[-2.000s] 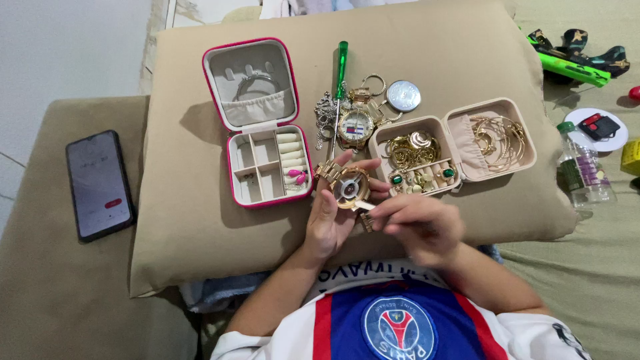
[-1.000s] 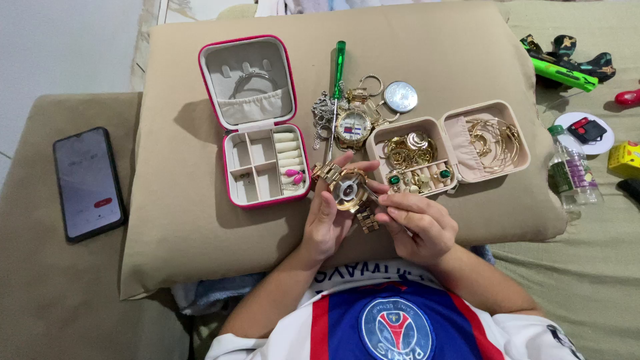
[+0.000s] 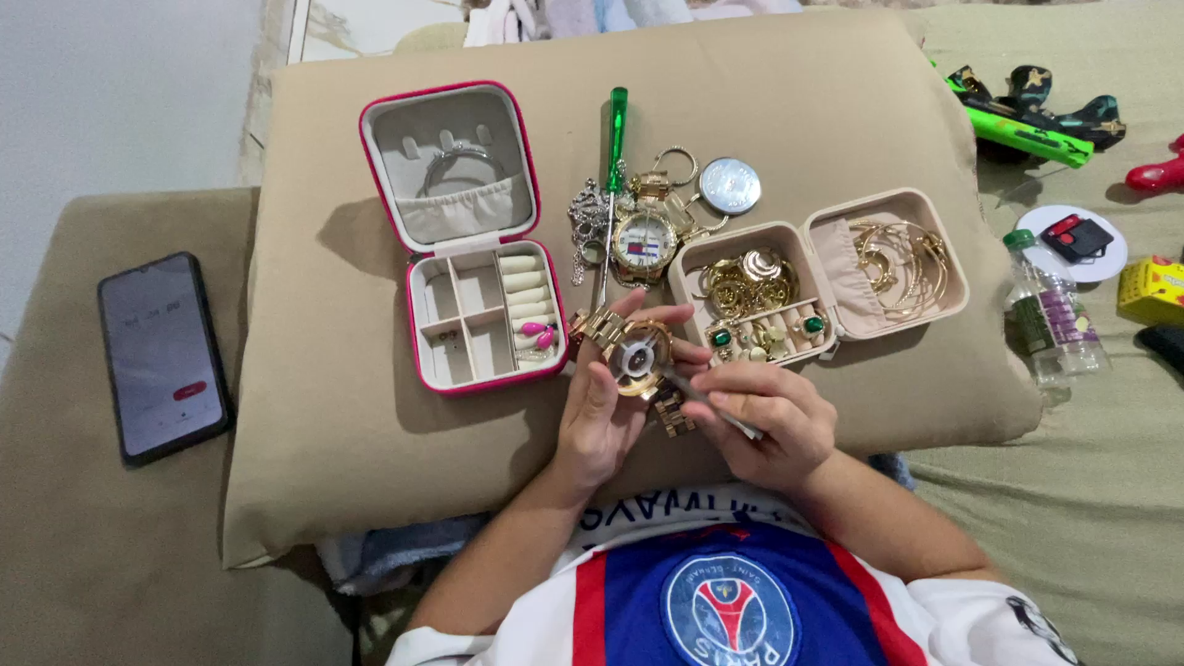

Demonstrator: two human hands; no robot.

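My left hand [image 3: 597,416] holds a gold-coloured wristwatch [image 3: 640,359] with its round case facing up and its link bracelet hanging at both sides. In my right hand [image 3: 772,416] is a thin metal tool [image 3: 717,405], perhaps tweezers, its tip at the edge of the watch case. Just above my hands lie a second gold watch [image 3: 643,245], a green-handled screwdriver [image 3: 616,139], a silver chain [image 3: 589,222] and a round silver disc [image 3: 730,186]. A beige jewelry box [image 3: 819,268] with gold jewelry and green-stone rings stands open beside my right hand.
Left of my hands is an open pink-edged jewelry box [image 3: 416,324]. All this rests on a beige cushion [image 3: 324,499]. A smartphone [image 3: 165,356] lies at the far left. On the right are a plastic bottle [image 3: 1054,319], a white disc [image 3: 1110,231] and a yellow box [image 3: 1152,289].
My right hand, with the thin tool, has shifted slightly around the watch case. My left hand still holds the watch in about the same place.
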